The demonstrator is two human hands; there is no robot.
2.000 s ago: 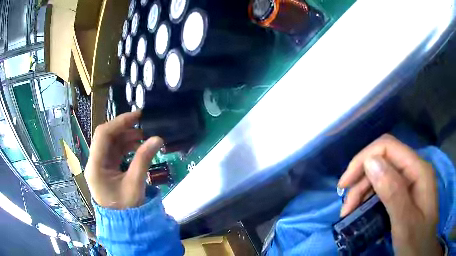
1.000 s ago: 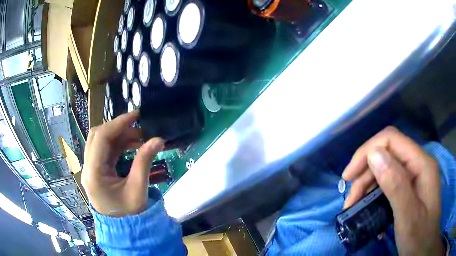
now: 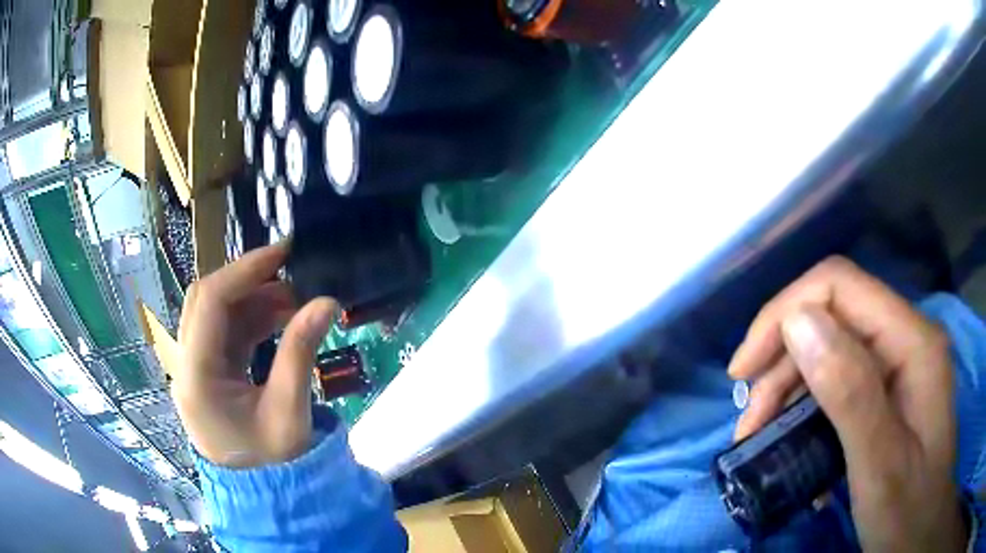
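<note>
Many black capacitors with pale round tops [image 3: 375, 59] stand packed on the green circuit board [image 3: 476, 221]. My left hand [image 3: 243, 356], at left, has its thumb and fingers around the top end of a black capacitor [image 3: 362, 259] on the board; its top is hidden by the fingers. A pale round footprint [image 3: 440, 213] shows beside that capacitor. My right hand [image 3: 865, 389], at lower right off the board, holds a black capacitor [image 3: 778, 464] with its pin end outward. A small pale oval piece [image 3: 741, 394] shows at its fingertips; what it belongs to is unclear.
A shiny white metal rail [image 3: 638, 205] runs diagonally between the board and my body. Copper-coloured coils [image 3: 344, 373] sit near the board edge. Brown cartons [image 3: 173, 97] stand behind the board, and another carton [image 3: 465, 527] is below the rail.
The board and its capacitors appear slightly further left and up as the view shifts. My right hand and its capacitor have shifted slightly. My left hand keeps its place at the same capacitor.
</note>
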